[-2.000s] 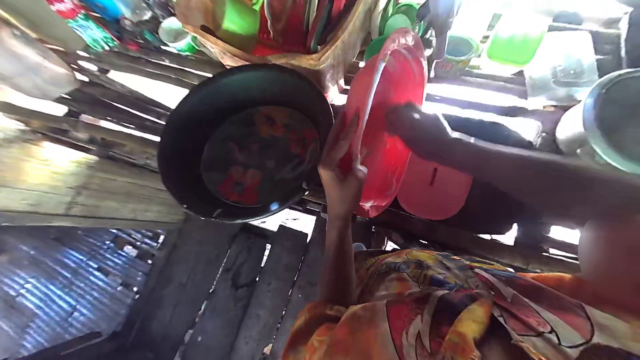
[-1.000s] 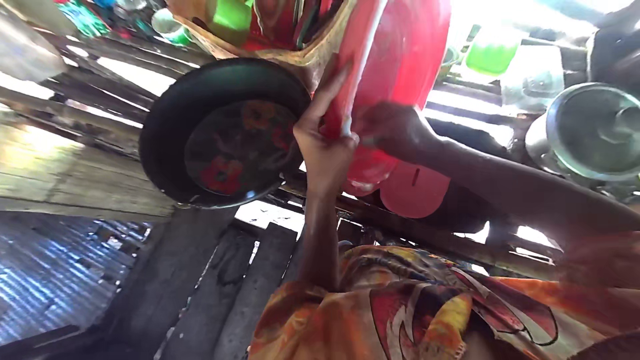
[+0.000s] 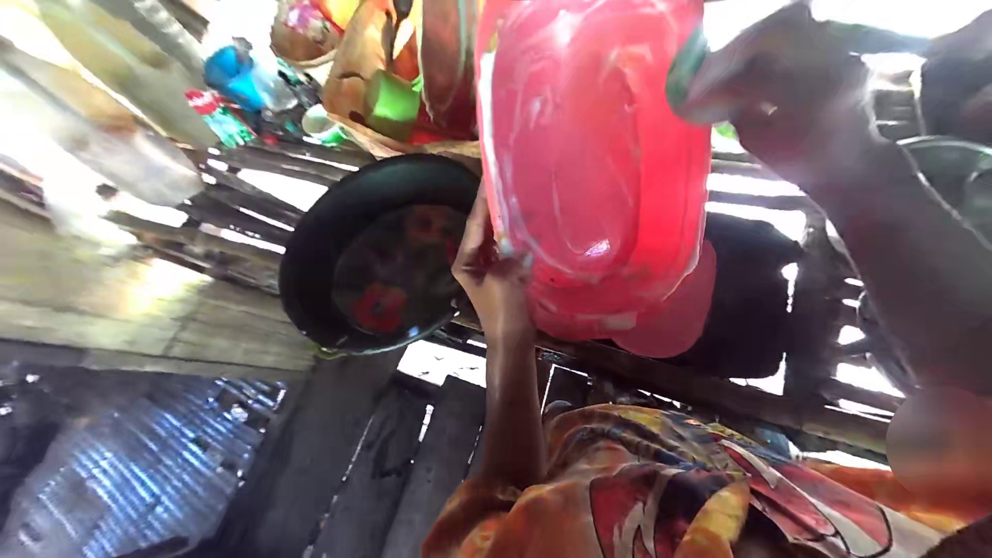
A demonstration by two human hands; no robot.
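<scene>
A red plastic basin is tilted up on its side, its inner face showing wet streaks. My left hand grips its lower left rim. Beside the basin's right edge, my right hand is closed around a small green thing, perhaps a scrubber, whose kind is unclear. To the left of my left hand stands a dark round basin with a red flower pattern at its bottom. Behind the red basin's lower edge a flat pink-red plastic piece shows in part.
A woven basket with a green cup and other items stands at the top. Bottles and a blue container lie at upper left. A metal pot is at right, partly behind my arm. Gapped wooden slats lie below.
My right hand has moved from the red basin's inner face up to its right edge. The red basin has turned so that more of its inside faces the camera.
</scene>
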